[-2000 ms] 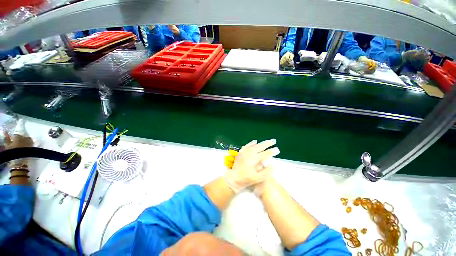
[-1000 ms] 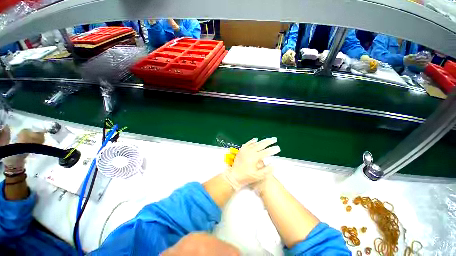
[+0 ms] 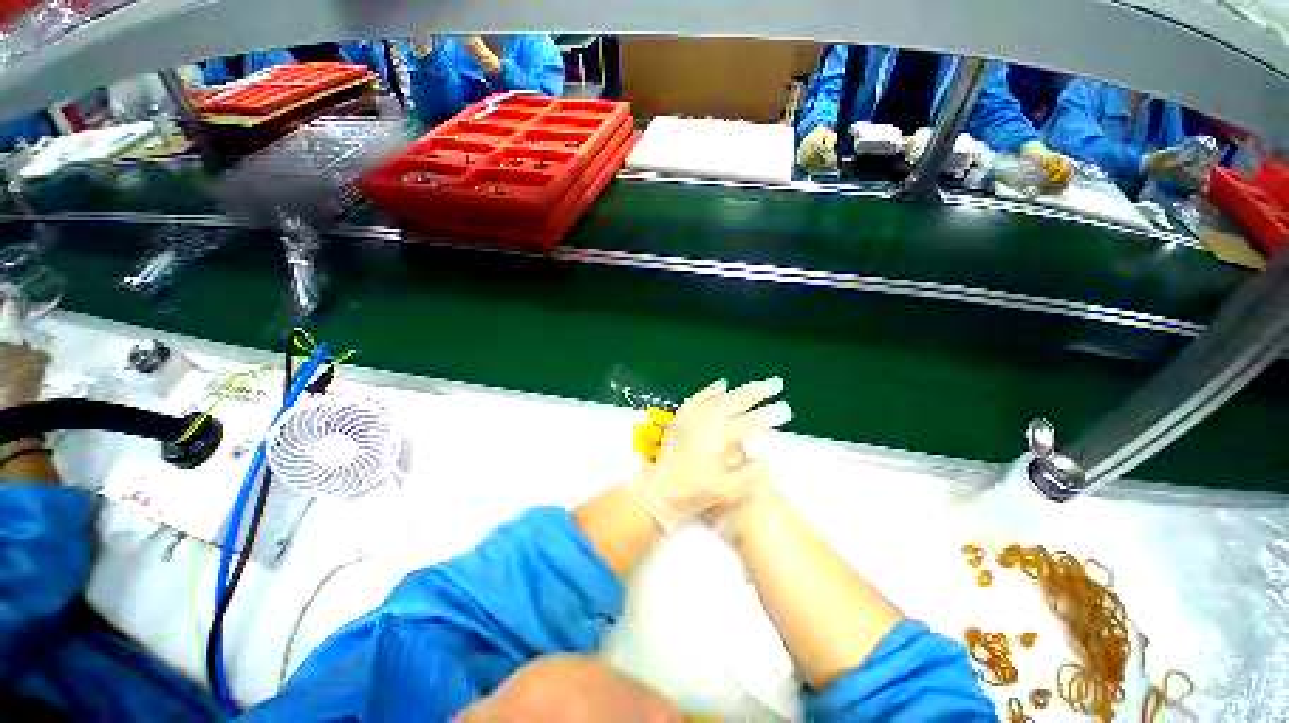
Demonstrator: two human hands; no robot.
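My left hand [image 3: 710, 449], in a thin whitish glove, lies across my right hand at the bench's far edge. Its fingers are spread to the upper right and nothing shows in them. My right hand [image 3: 652, 434] is mostly hidden underneath; yellow finger cots stick out on the left side. A small clear glinting piece [image 3: 632, 390] shows just beyond the yellow tips, over the green belt; I cannot tell whether the right hand holds it.
A white fan [image 3: 335, 446], blue cable [image 3: 263, 487] and black gooseneck [image 3: 88, 418] are left. Rubber bands [image 3: 1086, 616] lie right, near a metal post [image 3: 1180, 403]. Red trays [image 3: 505, 167] stand beyond the green belt [image 3: 467, 322]. People in blue work opposite; another person's arm [image 3: 26, 455] is far left.
The view has shifted slightly, and my hands keep nearly the same crossed pose. The neighbour's hand at the far left has moved about. No grasp visibly changes.
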